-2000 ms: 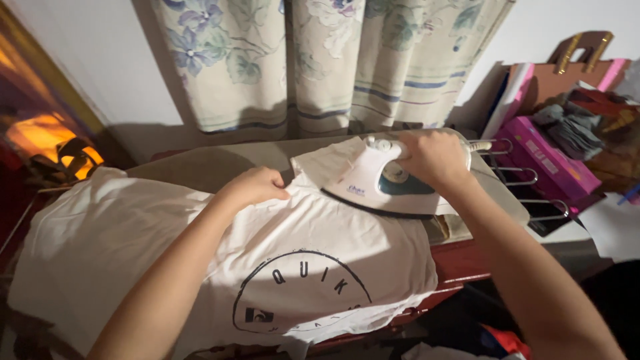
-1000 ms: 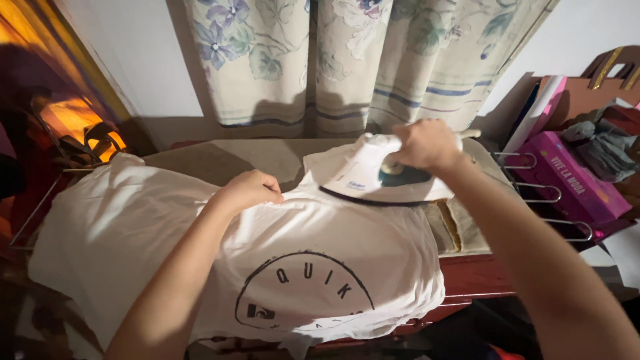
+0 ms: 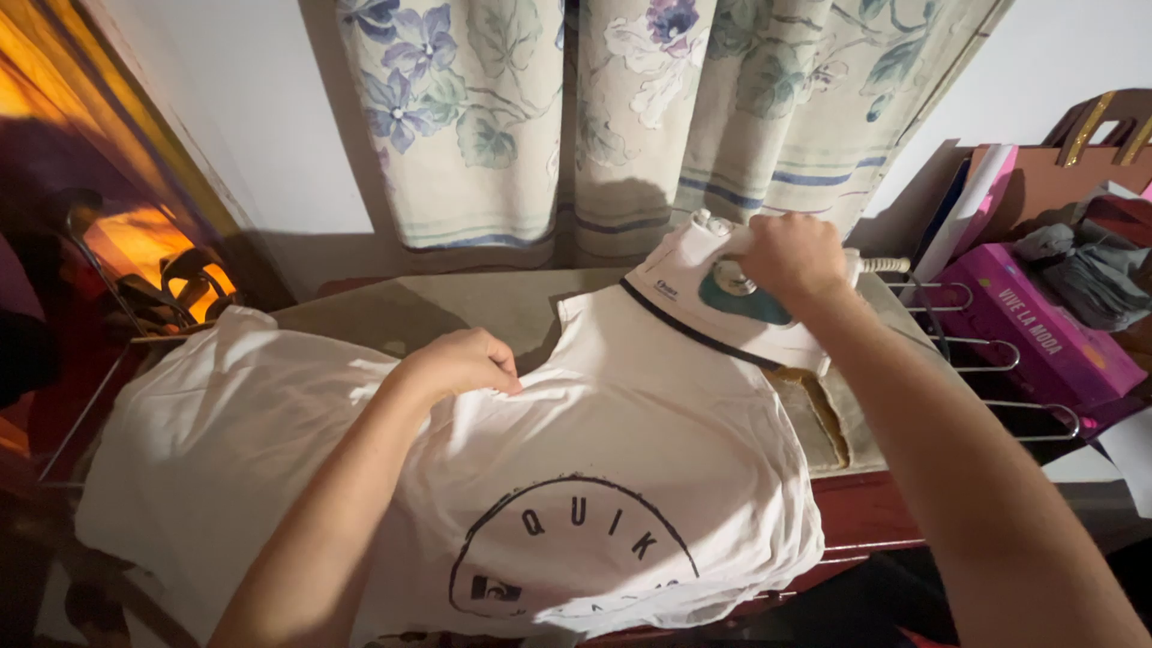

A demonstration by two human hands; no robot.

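A white sleeveless shirt [image 3: 612, 432] with a round dark print lies spread over a worn ironing board [image 3: 405, 310]. My left hand [image 3: 463, 362] pinches the shirt's fabric at the neckline, near the middle of the view. My right hand [image 3: 796, 256] grips the handle of a white and teal Oster clothes iron [image 3: 684, 292], up and to the right of my left hand. The iron's soleplate faces down over the shirt's shoulder part; whether it presses on the cloth cannot be told. Its cord leaves from the rear, to the right.
Floral curtains [image 3: 468, 135] hang behind the board. Metal wire loops [image 3: 1035, 418] stick out at its right end, beside a pink box [image 3: 1035, 328] with grey cloth on it. The board cover has a torn, scorched patch [image 3: 823, 414]. An orange-lit chair or frame stands at the left.
The iron in my right hand is turned somewhat, its tip now pointing more up and left at the shoulder's edge. My left hand keeps its pinch on the shirt.
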